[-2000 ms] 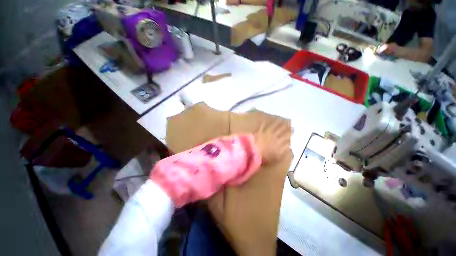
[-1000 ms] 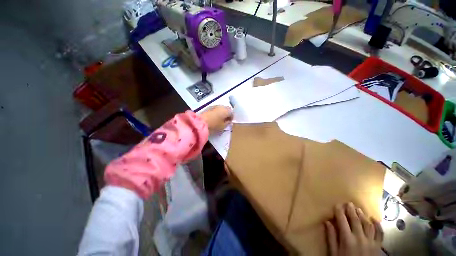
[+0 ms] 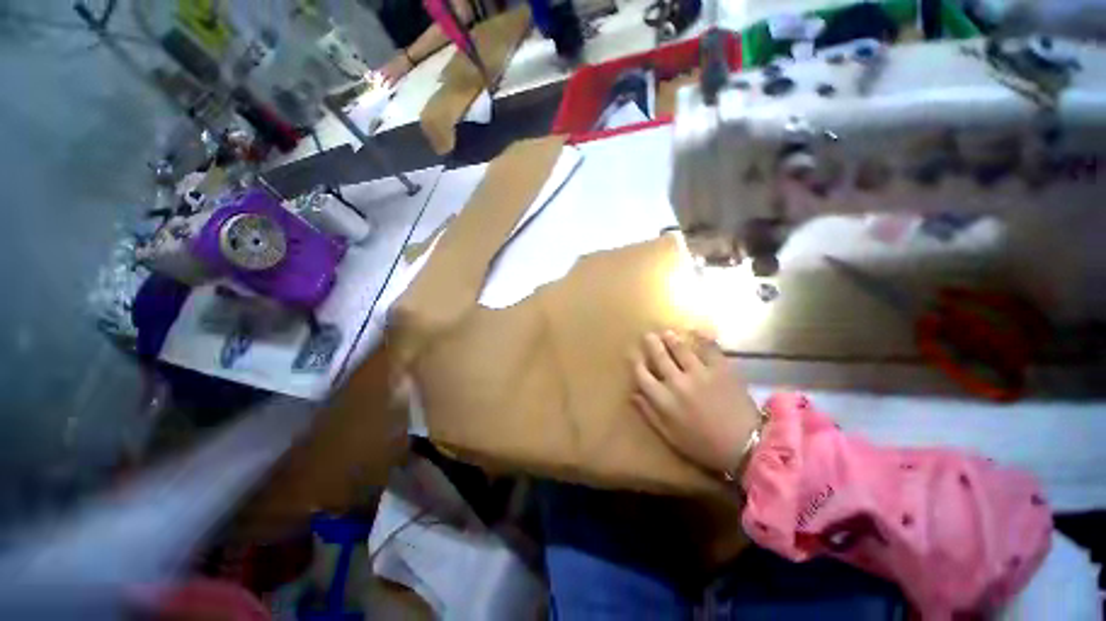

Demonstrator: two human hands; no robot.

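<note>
A large tan garment panel (image 3: pixel 522 388) lies in front of me, its right part under the bright lamp beside the white sewing machine head (image 3: pixel 776 158). My right hand (image 3: pixel 697 400) lies palm down on it, fingers slightly apart, near the lit needle area. A narrow tan panel (image 3: pixel 503 212) lies slantwise at the left over white-backed material; tan material continues blurred toward the lower left. A blurred pink sleeve (image 3: pixel 200 600) shows at the lower left edge; my left hand is too blurred to make out.
Orange-red scissors (image 3: pixel 982 340) lie right of the needle. A purple sewing machine (image 3: pixel 267 249) stands at left. Red (image 3: pixel 582 103) and green (image 3: pixel 758 46) baskets are behind the table. Another person's hand (image 3: pixel 398 67) shows at the back. White material (image 3: pixel 443 552) hangs below the table edge.
The view has turned. The wide panel now reaches the lamp area with my right hand on it. A narrow tan panel now lies across the white-backed material, and my left arm has moved to the lower left.
</note>
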